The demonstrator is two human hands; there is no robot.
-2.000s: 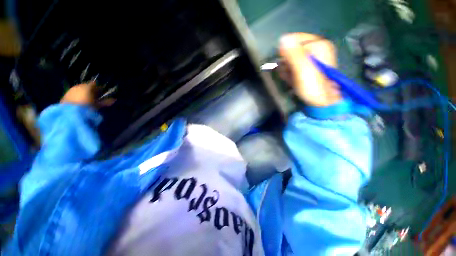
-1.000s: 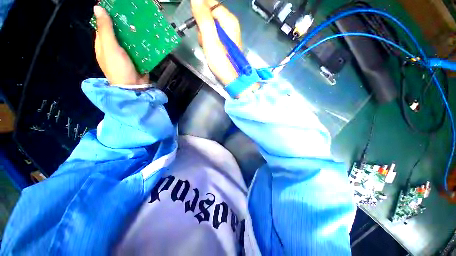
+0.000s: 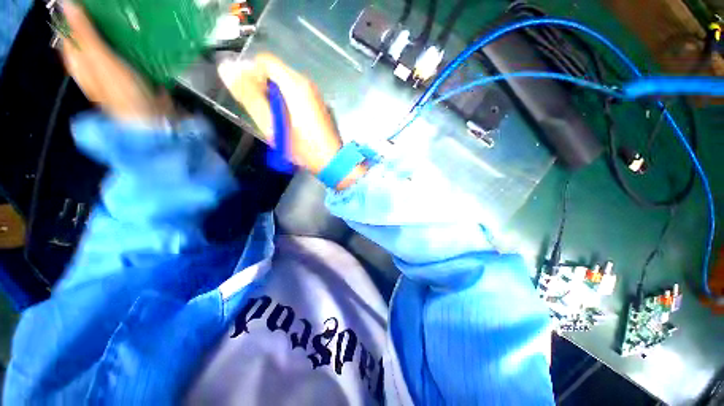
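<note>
A green circuit board [image 3: 155, 36], blurred and cut off by the top edge, is held in my left hand [image 3: 111, 75], with its flat green face showing. Silver and orange connectors show at its right side. My right hand [image 3: 290, 111] is right of the board, over the edge of the pale shiny mat [image 3: 317, 40]. A blue pen or marker [image 3: 278, 123] lies against my right palm, gripped by the curled fingers. The fingertips are blurred, and I cannot tell if they hold anything else. A blue strap [image 3: 349, 165] is on my right wrist.
Plugs with black leads [image 3: 397, 51] lie on the mat. Blue cables [image 3: 556, 25] arch to the right. A black slim bar [image 3: 548, 111] and black cord lie behind. Two circuit boards with thin black leads [image 3: 575, 293] [image 3: 649, 319] sit at right. Dark racks [image 3: 32, 135] are at left.
My left hand and the board have moved left and up in view. My right hand has moved left and down, and the board no longer meets the thin dark tool or plug seen near it earlier.
</note>
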